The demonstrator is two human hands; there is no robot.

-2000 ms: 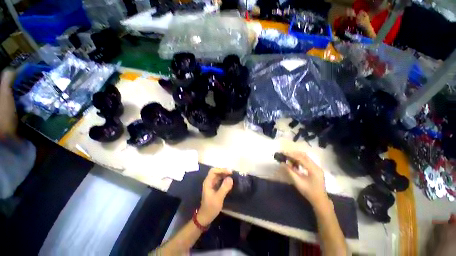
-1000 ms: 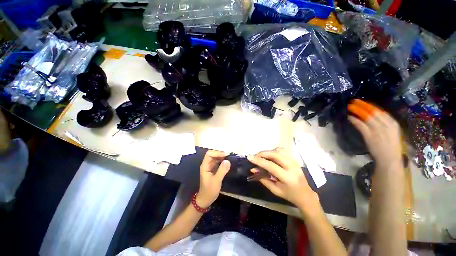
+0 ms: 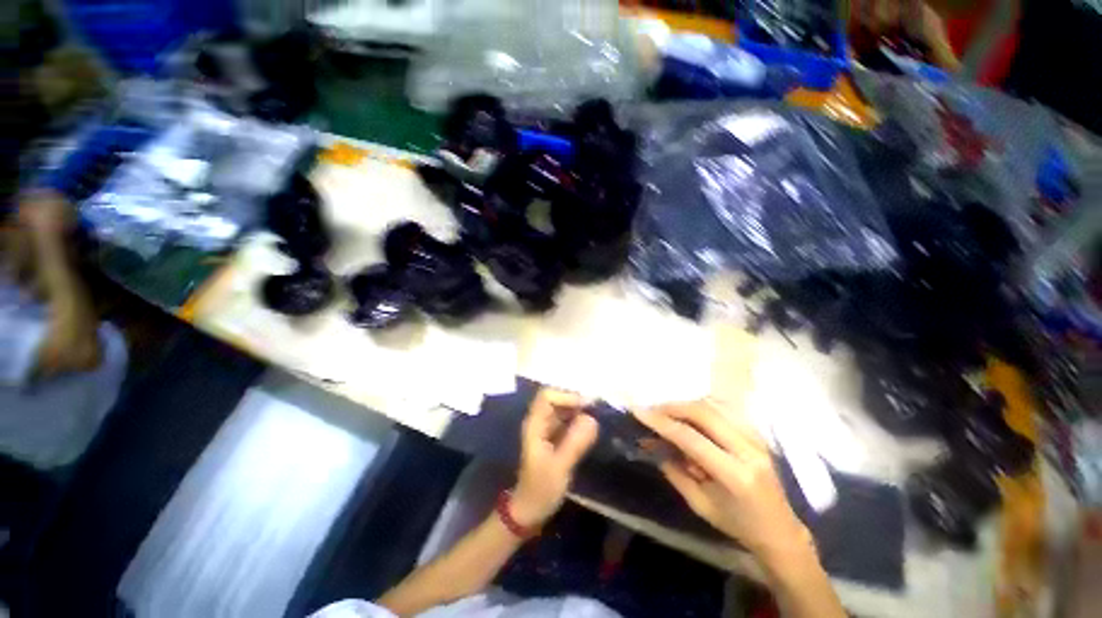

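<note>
My left hand [image 3: 556, 453] is at the front edge of the bench, thumb and fingers closed on the left side of a black round housing [image 3: 619, 432]. My right hand [image 3: 713, 465] is at the housing's right side, fingers bent against it. The housing is dark, blurred and partly hidden by my fingers, over the black work mat [image 3: 846, 525]. Whether a small part is between my right fingers cannot be told.
Glossy black housings [image 3: 520, 205] are piled behind my hands, with more at the right [image 3: 949, 495]. A large clear bag [image 3: 773, 193] lies behind. White sheets [image 3: 465, 374] lie left of the mat, a white strip [image 3: 804, 465] right. A person's arm [image 3: 61, 284] is at far left.
My right hand has come from the bench with a small black part to the housing. Another person's arm reached in at the right one second ago and is gone. The camera view has shifted.
</note>
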